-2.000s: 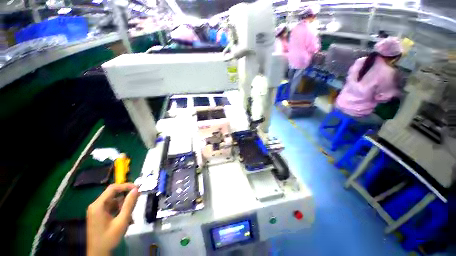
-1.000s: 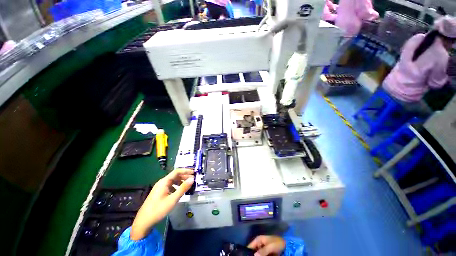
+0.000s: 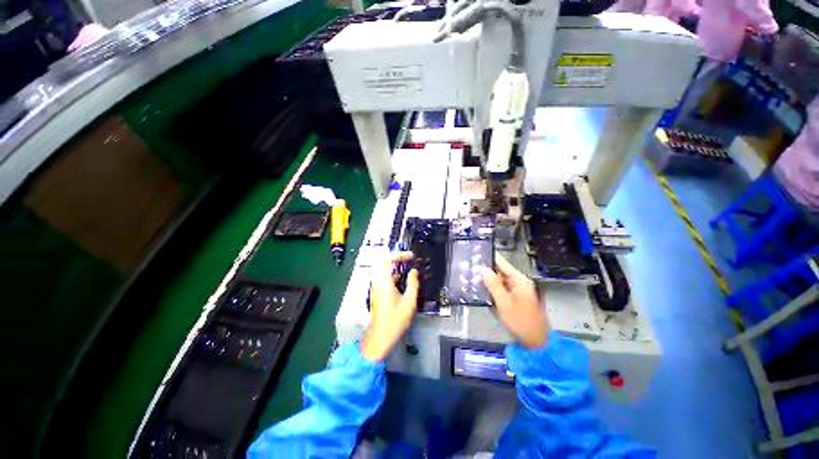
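My right hand holds a phone assembly by its right edge, just above the white machine bed. The slab is beside the left fixture and overlaps its right side. A dark slab-shaped surface shows at the left fixture; whether it is a unit or the bare nest is unclear. My left hand is at the fixture's left edge, thumb and fingers bent around dark parts there. Whether it grips anything is unclear. The right fixture has a dark phone-shaped slab in it. The white screwdriver head hangs over the screw feeder.
On the green bench at left lie a yellow electric screwdriver, a dark block, a white tissue and a black tray with units in some pockets. The control panel is on the front edge. A pink-clothed person is at right.
My right hand has risen from below the machine's front edge with the phone assembly, to beside the left fixture. The screwdriver head has moved left from the right fixture to the feeder. The view has shifted.
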